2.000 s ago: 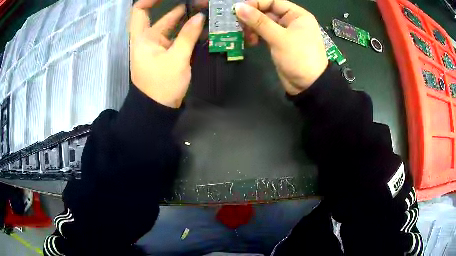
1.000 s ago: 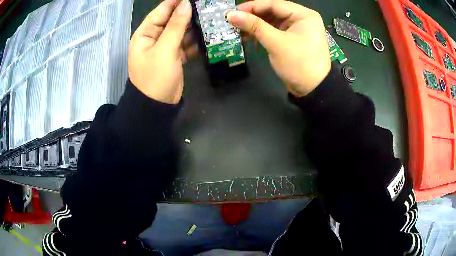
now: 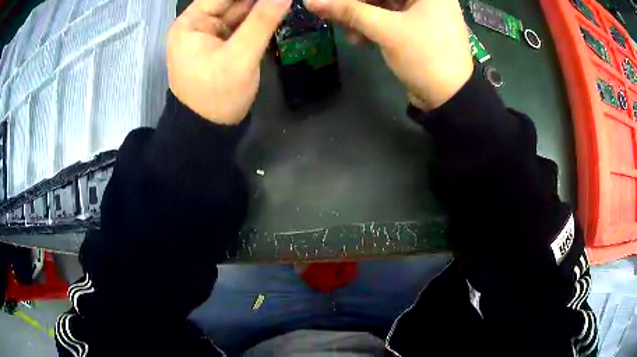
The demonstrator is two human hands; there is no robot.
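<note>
A black housing [image 3: 307, 82] is held at the top of the picture, its upper end cut off by the edge. A green circuit board [image 3: 306, 51] lies in it, its green end showing, darker and partly in shade. My left hand [image 3: 220, 59] grips the housing's left side, thumb near its upper part. My right hand [image 3: 412, 45] is at the upper right side, with its thumb and fingers on the upper part of the device. The fingertips are partly cut off by the top edge.
On the bench [image 3: 342, 167] at right lie spare boards [image 3: 494, 19] with round speakers [image 3: 531, 38]. An orange-red tray [image 3: 594, 174] with boards stands far right. White ribbed foam [image 3: 77, 90] covers the housing tray [image 3: 59, 199] at left. A tiny pale bit [image 3: 260, 172] lies mid-bench.
The board was above or against the housing and now sits in it, darker. Both hands have moved up in the picture and closer together at the device's upper end. The whole view has shifted slightly.
</note>
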